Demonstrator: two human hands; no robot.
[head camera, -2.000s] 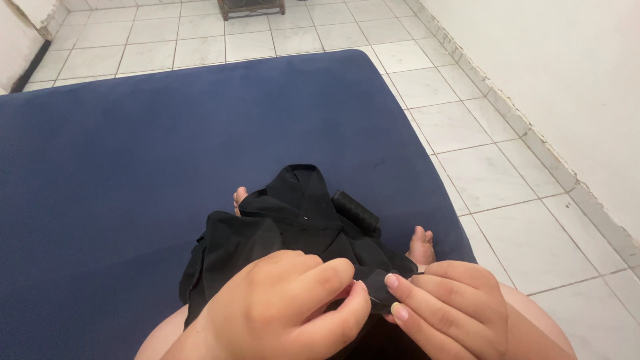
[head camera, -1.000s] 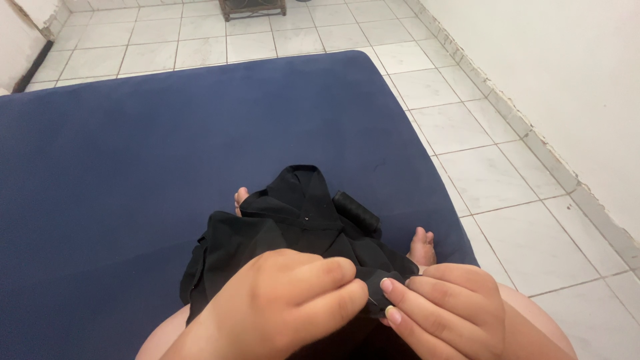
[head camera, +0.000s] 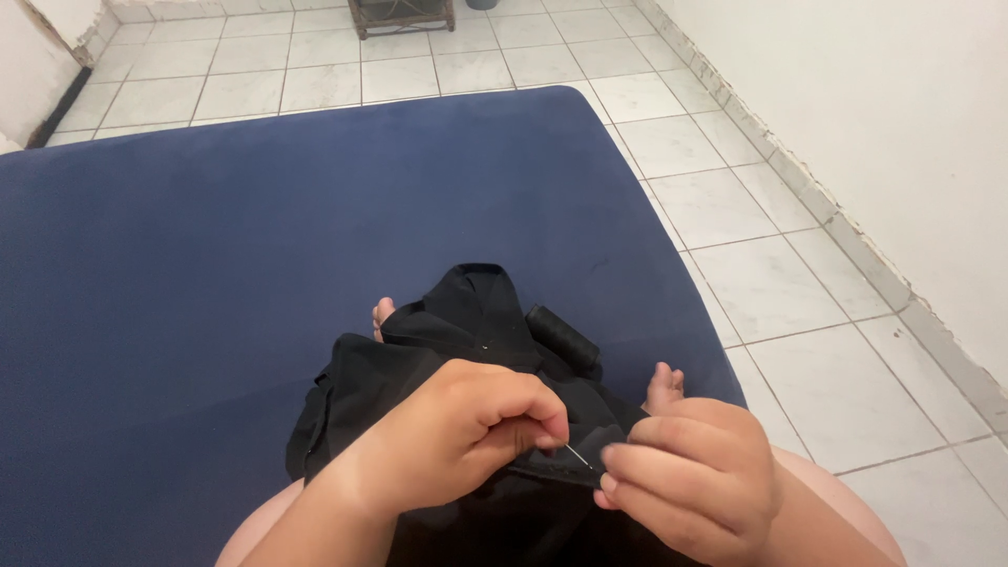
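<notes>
A black cloth garment (head camera: 378, 370) lies bunched over my lap. My left hand (head camera: 480, 433) pinches a thin sewing needle (head camera: 579, 456) between thumb and fingertips, its free end pointing right and down. Close to that end, my right hand (head camera: 693, 472) grips the edge of the black cloth between thumb and fingers, slightly blurred. A spool of black thread (head camera: 563, 339) rests against the garment's right side, beyond my hands. Whether thread runs from the needle cannot be made out.
A blue sheeted mattress (head camera: 315, 220) lies beneath me, with my bare feet on either side of the cloth. White floor tiles (head camera: 795, 276) run along its right side to a white wall (head camera: 890, 118). A small brown stand (head camera: 402, 16) is at the far end.
My left hand has drawn away from the cloth edge and my right fingertips, and the needle now shows between the hands. The garment and spool have stayed in place.
</notes>
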